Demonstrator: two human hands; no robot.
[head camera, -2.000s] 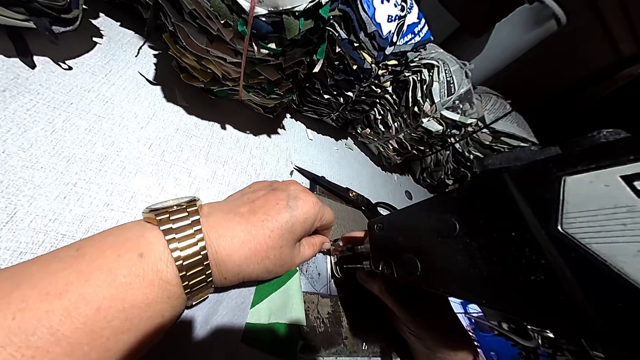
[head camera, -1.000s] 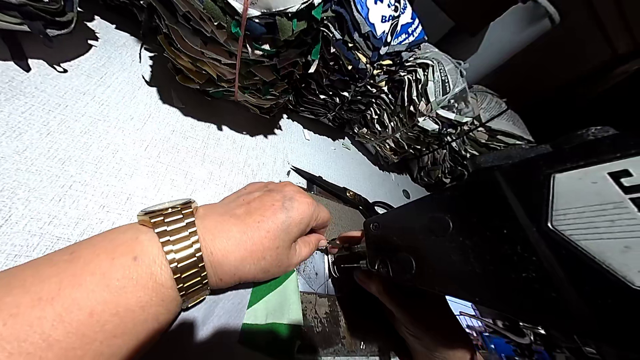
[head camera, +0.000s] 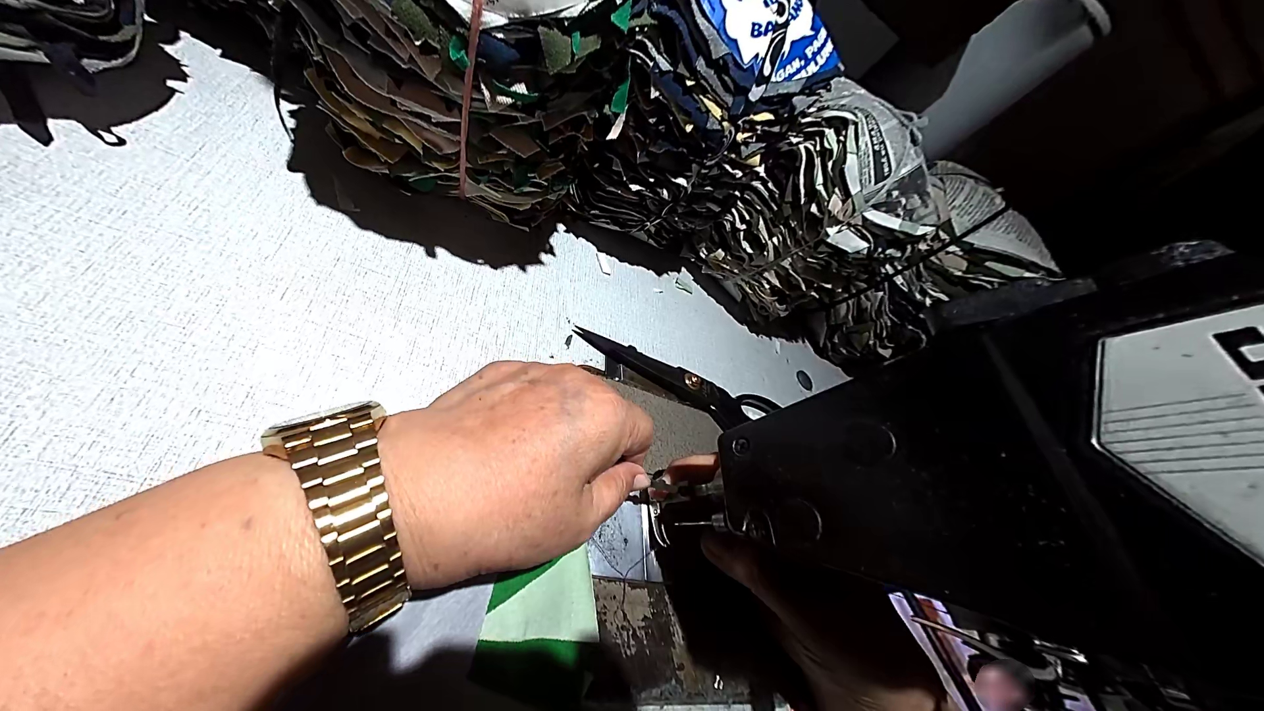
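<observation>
My left hand (head camera: 523, 464), with a gold watch (head camera: 351, 518) on the wrist, has thumb and fingertips pinched at the needle area of a black sewing machine (head camera: 938, 454). Whether something thin is between them is too small to tell. In shadow under the machine head, my right hand (head camera: 780, 612) reaches in from the other side, its fingertips beside the needle area and partly hidden. The metal needle plate (head camera: 620, 543) lies just below. Green and pale green cloth (head camera: 543, 602) is under my left hand. Black-handled scissors (head camera: 657, 373) lie behind, tips pointing up-left.
A bundle of brown and green fabric pieces (head camera: 405, 118), tied with a band, stands at the back. More dark striped bundles (head camera: 780, 217) stretch to the right, beside a blue printed bag (head camera: 810, 44). Another bundle (head camera: 74, 35) sits at the top left. The white tabletop (head camera: 148, 326) carries small scraps.
</observation>
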